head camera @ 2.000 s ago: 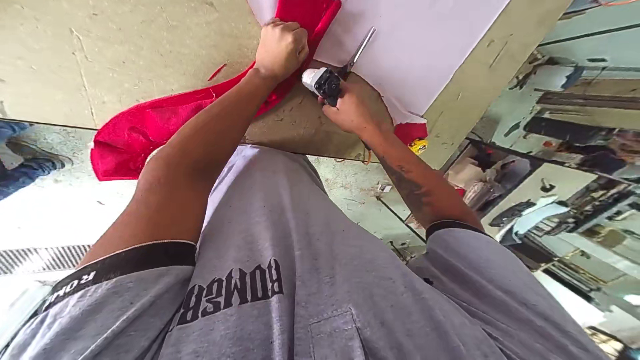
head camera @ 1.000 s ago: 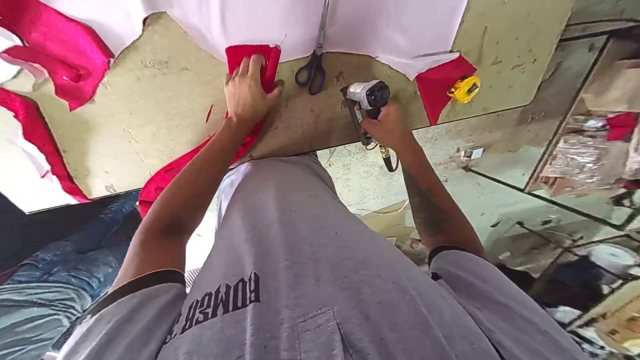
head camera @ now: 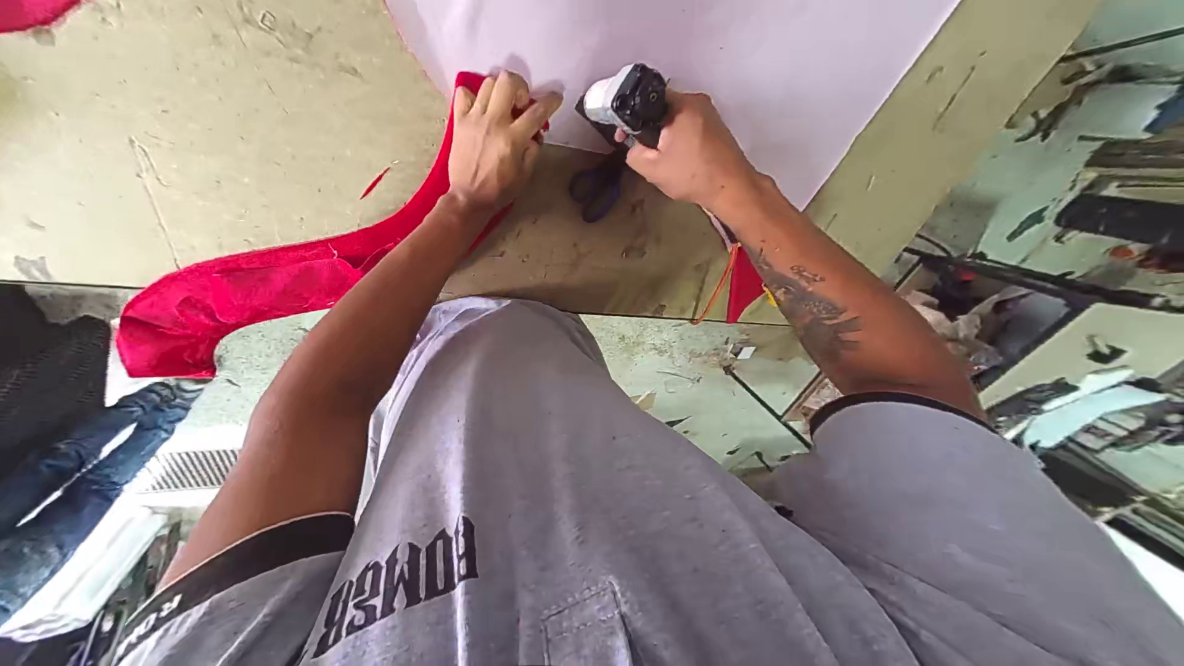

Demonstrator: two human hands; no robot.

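Observation:
My left hand (head camera: pixel 495 143) grips the upper end of a long strip of red fabric (head camera: pixel 268 277), which curves down to the left and hangs past the table's edge. Around the handle of a pneumatic stapler (head camera: pixel 634 97) my right hand (head camera: pixel 689 148) is closed; the stapler is upright over the pale sheet, to the right of my left hand. Between and below the hands lie dark-handled scissors (head camera: pixel 595 192), their blades hidden behind the stapler. A pale lilac sheet (head camera: pixel 786 65) covers the upper part of the table.
The worn table (head camera: pixel 277 120) ends just in front of me. Near its edge, right of my right forearm's start, are a red scrap (head camera: pixel 743 287) and an orange cord (head camera: pixel 717 285). A small red sliver (head camera: pixel 375 183) lies left. Another person's jeans (head camera: pixel 83 462) show at lower left; shelves stand right.
The stapler in my right hand has come closer to my left hand and now stands over the scissors, which lay uncovered one second ago. The view has turned noticeably.

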